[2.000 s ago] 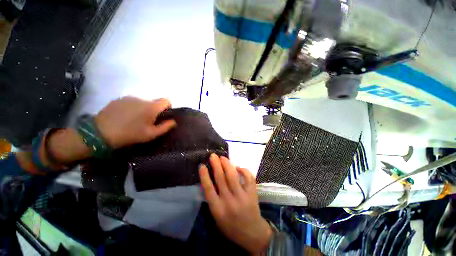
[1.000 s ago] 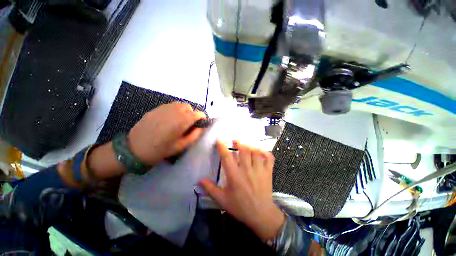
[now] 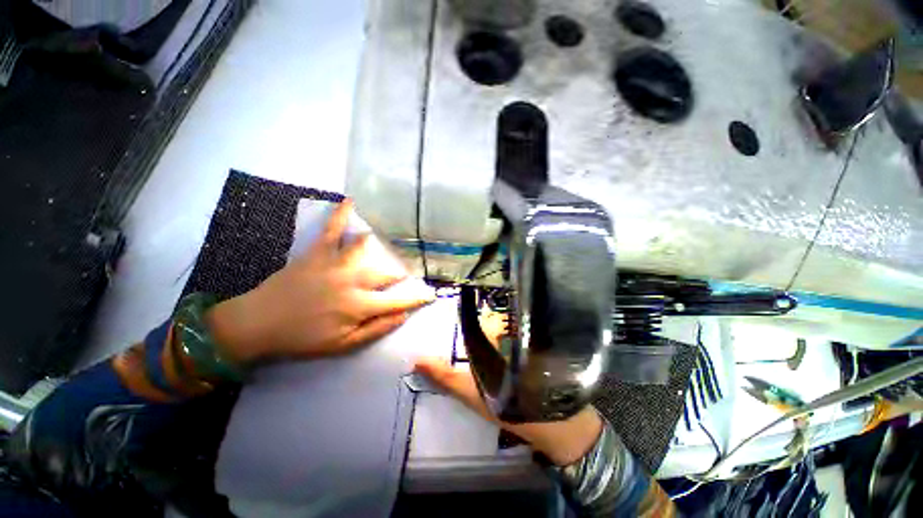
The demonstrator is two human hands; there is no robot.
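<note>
A pale cut panel (image 3: pixel 314 435) lies with its smooth side up left of the needle and hangs over the table's front edge. A dark textured panel (image 3: pixel 238 228) shows beneath it. My left hand (image 3: pixel 329 288) lies on the pale panel, fingers apart, fingertips beside the needle area. My right hand (image 3: pixel 541 430) is right of the panel's edge, its thumb or a finger near that edge. The shiny metal guard (image 3: pixel 562 304) hides most of its fingers, so its grip is unclear. The sewing machine head (image 3: pixel 648 152) covers the needle and presser foot.
A large dark stack of panels (image 3: pixel 51 202) lies at left. Another dark textured panel (image 3: pixel 648 405) is right of the needle, with a striped curved piece (image 3: pixel 708 379) beyond it. Snips (image 3: pixel 774 393) and a pale cord (image 3: pixel 810 400) lie at right. Dark layered pieces hang below at right.
The view has moved over the machine head. My left hand has opened out flat on the pale panel, which is spread beside the needle. My right hand is now mostly behind the guard.
</note>
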